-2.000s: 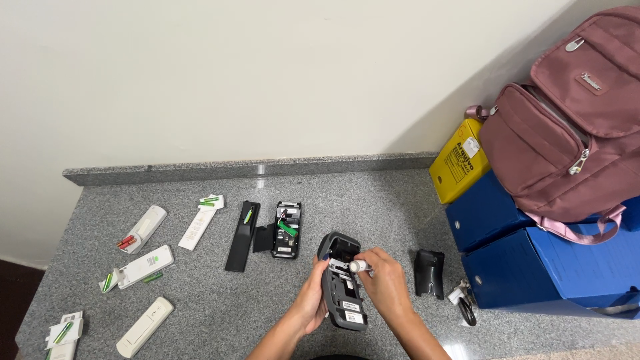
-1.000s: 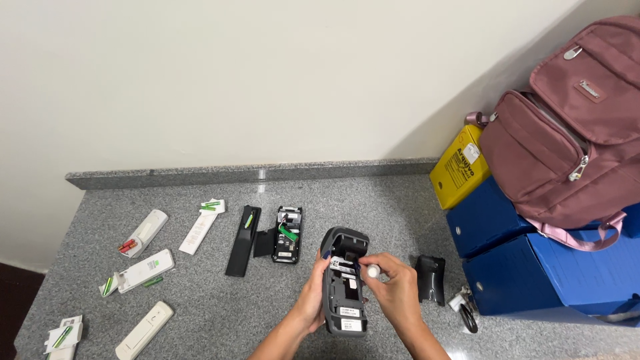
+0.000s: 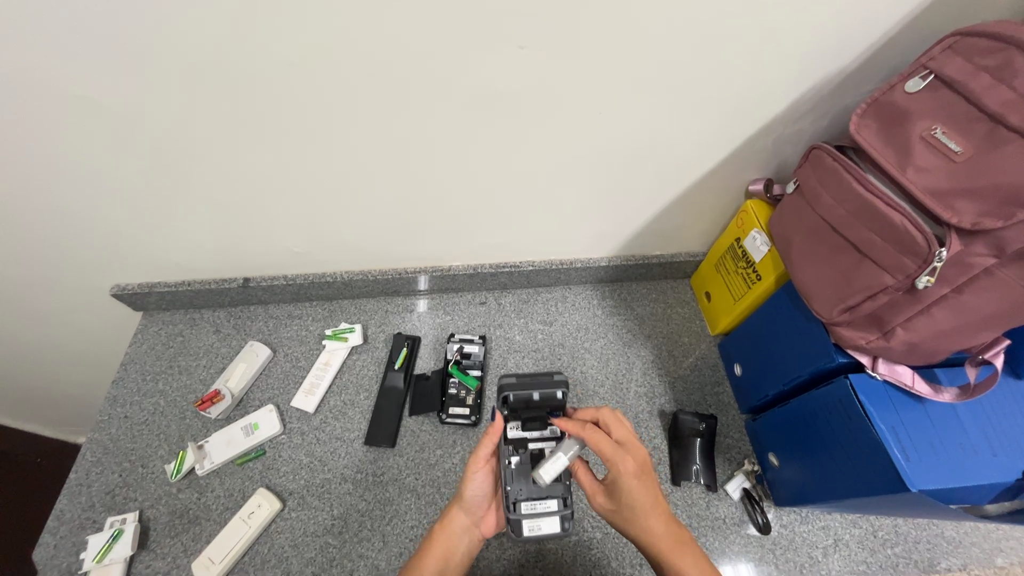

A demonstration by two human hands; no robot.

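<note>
My left hand grips the left side of a dark grey handheld payment terminal, whose back lies open to view with its inner compartment and labels showing. In my right hand is a small pale cylindrical battery pack, held between thumb and fingers over the compartment. A black curved cover lies to the right of that hand. To the left rests a second opened black device with a green battery on it, beside a black remote control bearing a green battery.
White remote controls lie at the left, several with loose green or red batteries. Keys with a black ring sit near blue file boxes. A yellow file box and a pink backpack stand at the right. A low granite ledge meets the wall.
The terminal now stands straighter in my left hand. The pale battery pack in my right hand has turned from end-on to lengthwise over the terminal.
</note>
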